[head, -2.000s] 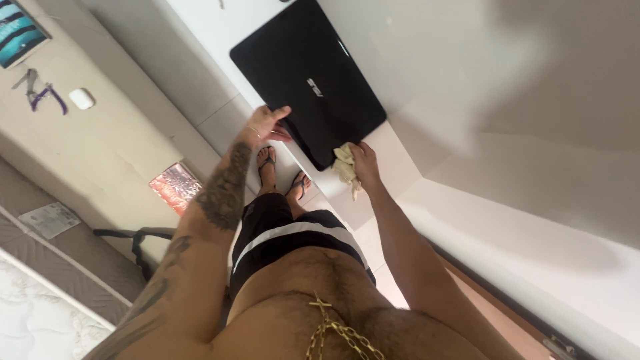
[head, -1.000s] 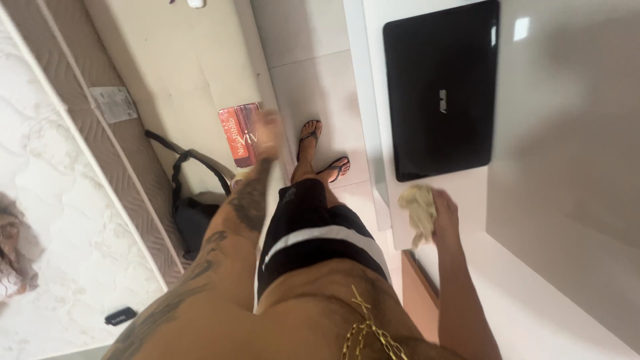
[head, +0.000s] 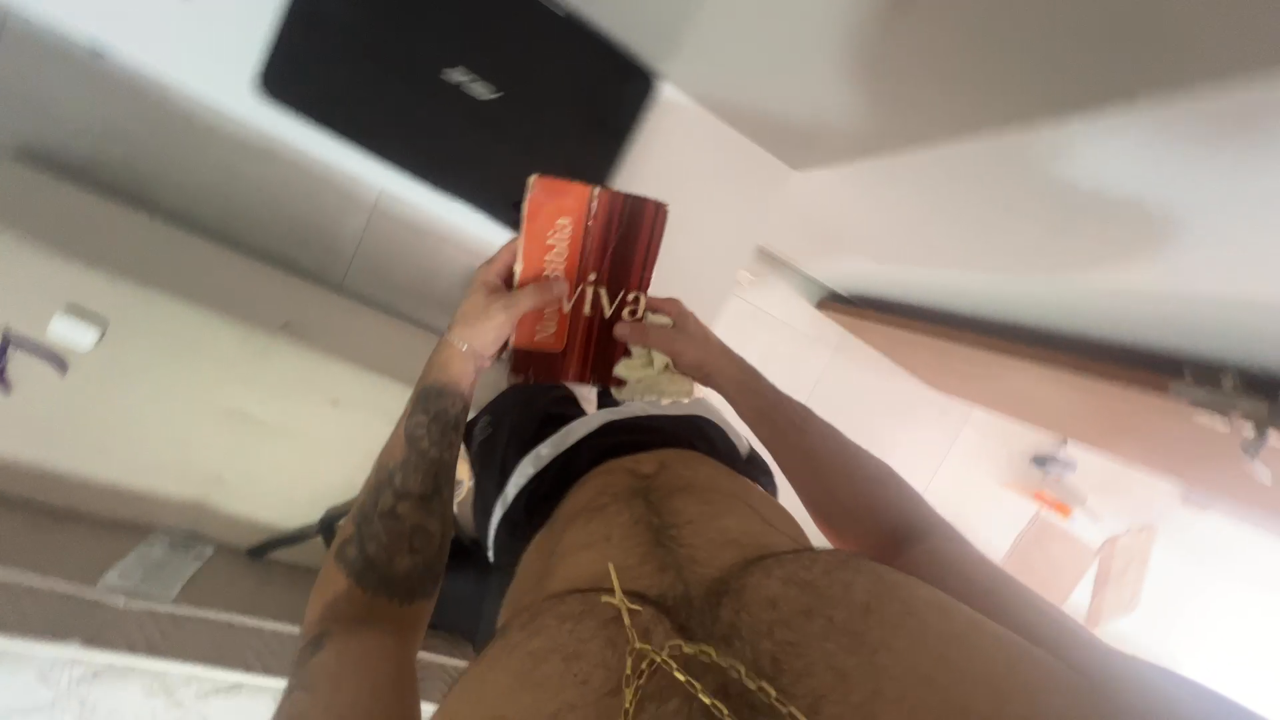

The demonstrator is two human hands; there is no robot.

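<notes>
A red and orange paperback book [head: 590,240] is held up in front of my body, its cover facing me. My left hand [head: 497,305] grips its left edge, thumb lying over the cover. On the lower right edge is my right hand [head: 680,340], which also pinches a crumpled pale yellow cloth [head: 650,378] against the book. Beyond the book, a closed black ASUS laptop [head: 460,90] lies on a white desk; the book covers a bit of its near corner.
A beige padded surface [head: 200,370] runs along the left, with a small white case [head: 77,327] and a purple-handled tool [head: 25,355] on it. A mattress edge [head: 100,620] is at the lower left, a dark strap [head: 300,530] beside it. A wooden door edge [head: 1000,370] stands at the right.
My left hand has taken the book from the beige surface, where it lay before. My right hand has moved from beside the laptop to the book, still holding the cloth. The view has turned.
</notes>
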